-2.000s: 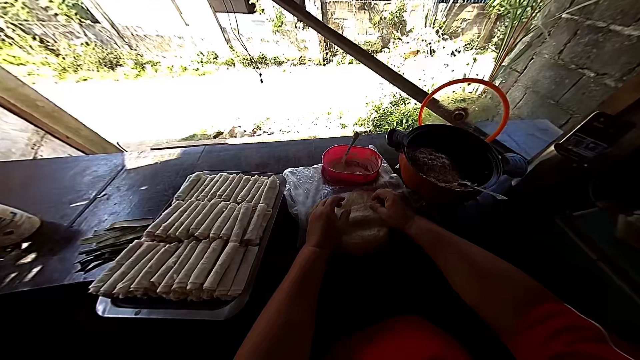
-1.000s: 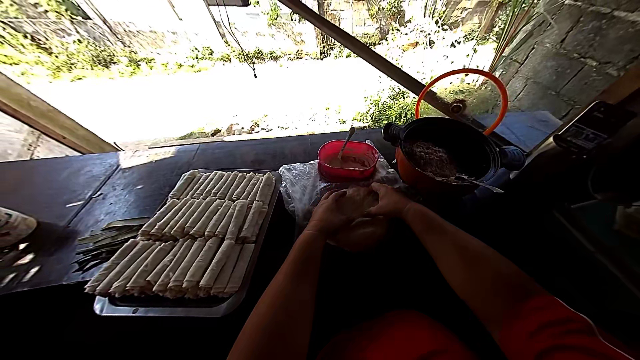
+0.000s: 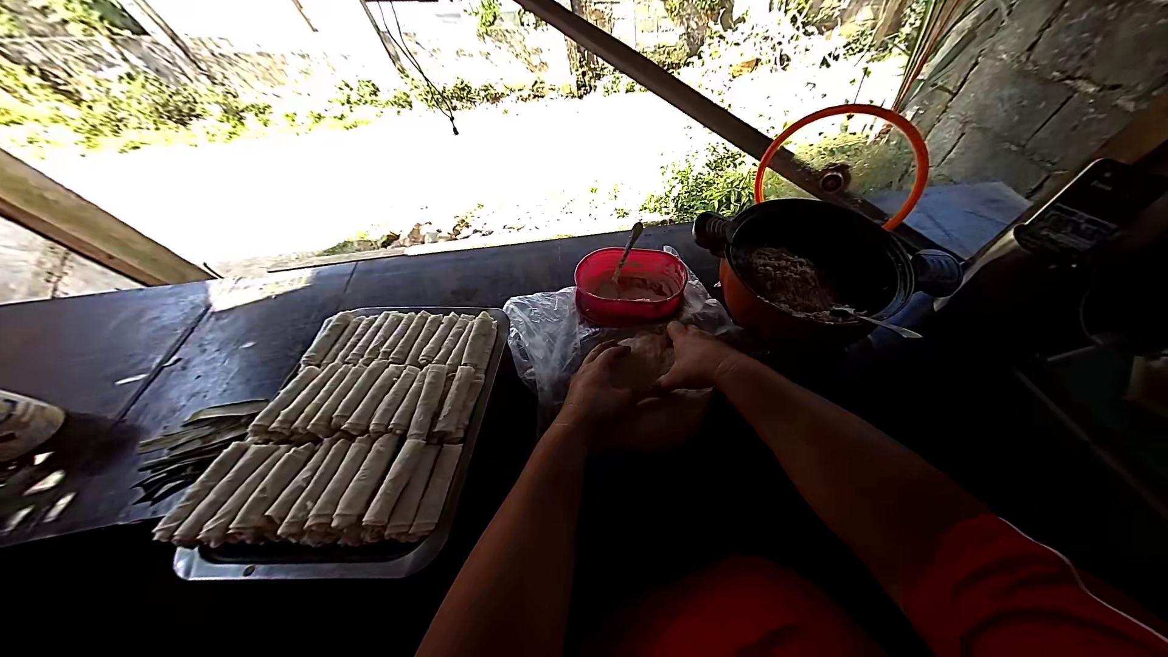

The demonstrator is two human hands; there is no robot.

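My left hand (image 3: 598, 383) and my right hand (image 3: 695, 356) are both on a thin, pale wrapper sheet (image 3: 643, 358), whose top part shows between them. More pale sheets (image 3: 671, 415) lie beneath in shadow. Directly beyond my hands a red plastic tub (image 3: 630, 287) with a pinkish-brown paste and a metal spoon (image 3: 628, 251) stands on a clear plastic bag (image 3: 547, 333). To its right is an orange pot (image 3: 776, 306), dark inside, holding ground filling (image 3: 789, 278) and a second spoon (image 3: 876, 321). Left of my hands, rows of rolled wrappers (image 3: 370, 397) fill a metal tray (image 3: 493, 365).
Long green leaf strips (image 3: 196, 447) lie left of the tray on the dark table (image 3: 438, 276). A white container (image 3: 27, 424) is at the left edge. An orange-rimmed glass lid (image 3: 844, 164) stands behind the pot, and a dark phone-like device (image 3: 1090, 210) is at the right.
Both hands have stayed over the wrapper sheets beside the tub, with small shifts of the fingers. The sheet between them appears more raised than two seconds ago. The tray and pot have not moved.
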